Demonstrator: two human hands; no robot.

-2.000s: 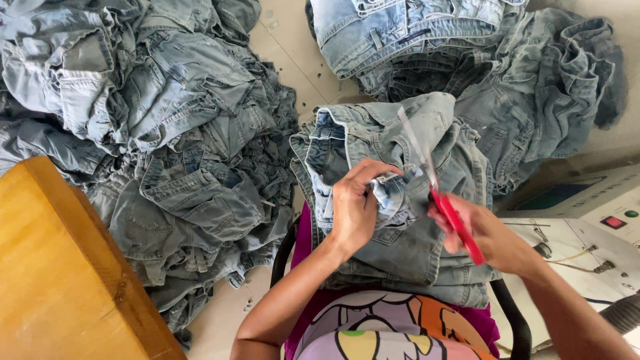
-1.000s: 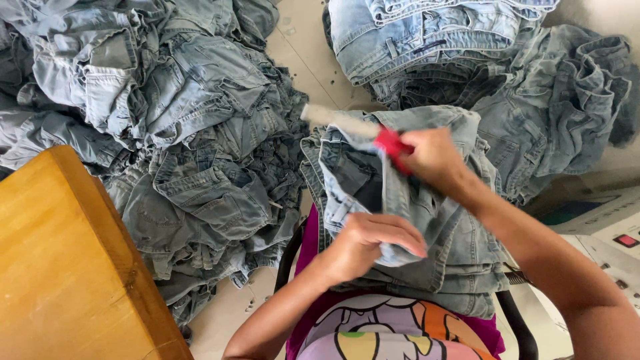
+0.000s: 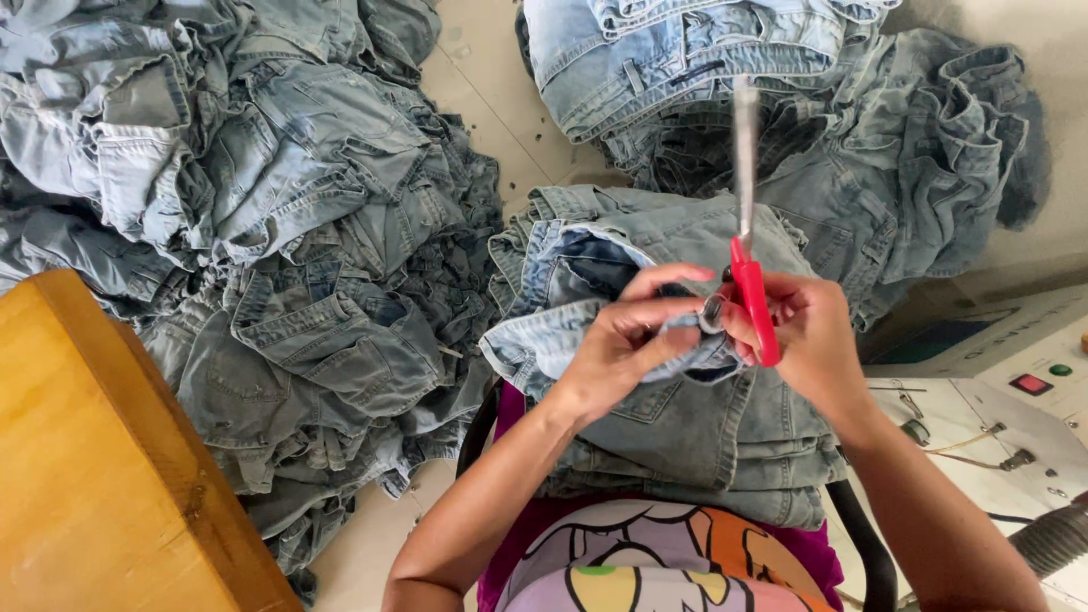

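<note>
A stack of folded denim garments (image 3: 680,433) lies on my lap, the top one with its waistband (image 3: 544,336) bunched up. My left hand (image 3: 633,336) grips denim near that waistband, fingers around its edge. Scissors with red handles (image 3: 755,306) are in my right hand (image 3: 799,336), blades pointing up and away from me, slightly blurred. The fingertips of my right hand meet those of my left at a small greyish round piece (image 3: 711,313), perhaps a button or a bit of cloth. Whether the blades are apart I cannot tell.
A large heap of loose denim (image 3: 314,170) covers the floor at left. Folded light-blue jeans (image 3: 680,51) and more loose denim (image 3: 918,161) lie ahead and to the right. A yellow-brown wooden surface (image 3: 93,442) stands near left. Machine panels with a red switch (image 3: 1031,384) are at right.
The scissors have swung from pointing left to pointing away from me. My right hand has come down beside my left, and the two now meet at the waistband.
</note>
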